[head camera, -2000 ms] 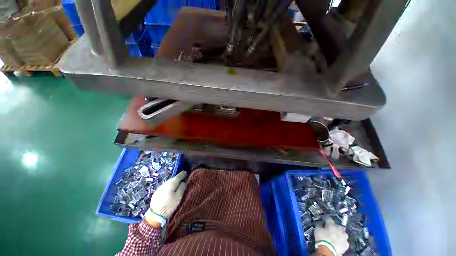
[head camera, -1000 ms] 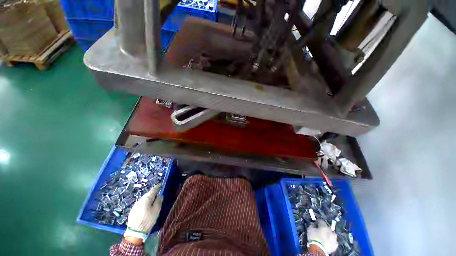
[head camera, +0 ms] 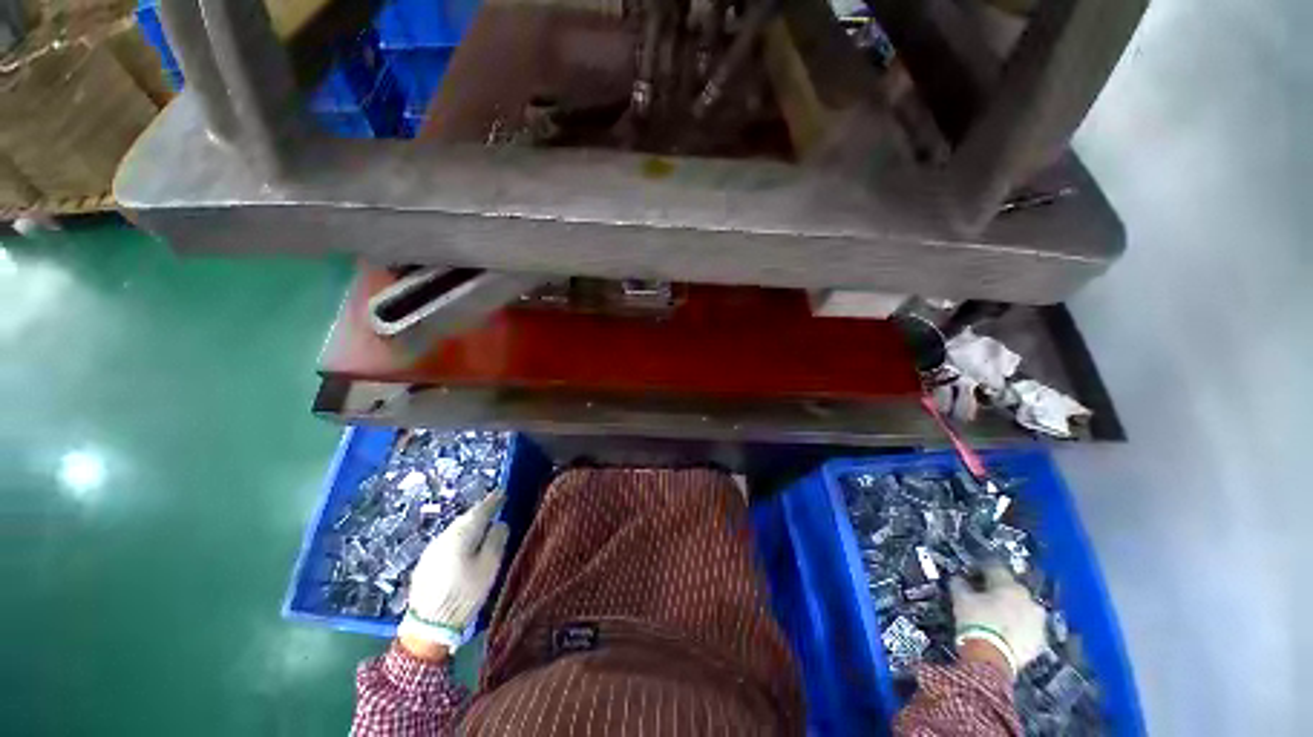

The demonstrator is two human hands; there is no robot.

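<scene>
Small silver-grey metal parts (head camera: 929,521) lie heaped in the right blue crate (head camera: 1106,612). My right hand (head camera: 1004,616), in a white knit glove, is down on this heap; its fingertips are partly among the parts, and whether it grips one cannot be told. More metal parts (head camera: 377,530) fill the left blue crate (head camera: 313,540). My gloved left hand (head camera: 457,573) rests at that crate's inner edge, fingers extended and slightly apart, with no part seen in it.
The thick grey press frame (head camera: 619,223) crosses the top, above the red-brown table (head camera: 648,346). A slotted metal arm (head camera: 425,300) is at left. A cup (head camera: 923,343), a red-handled brush (head camera: 952,438) and crumpled white rags (head camera: 1015,383) are at the right end.
The view has shifted. My right hand has moved a little right within its crate, and more of its sleeve shows. My left hand stays by the left crate's inner edge.
</scene>
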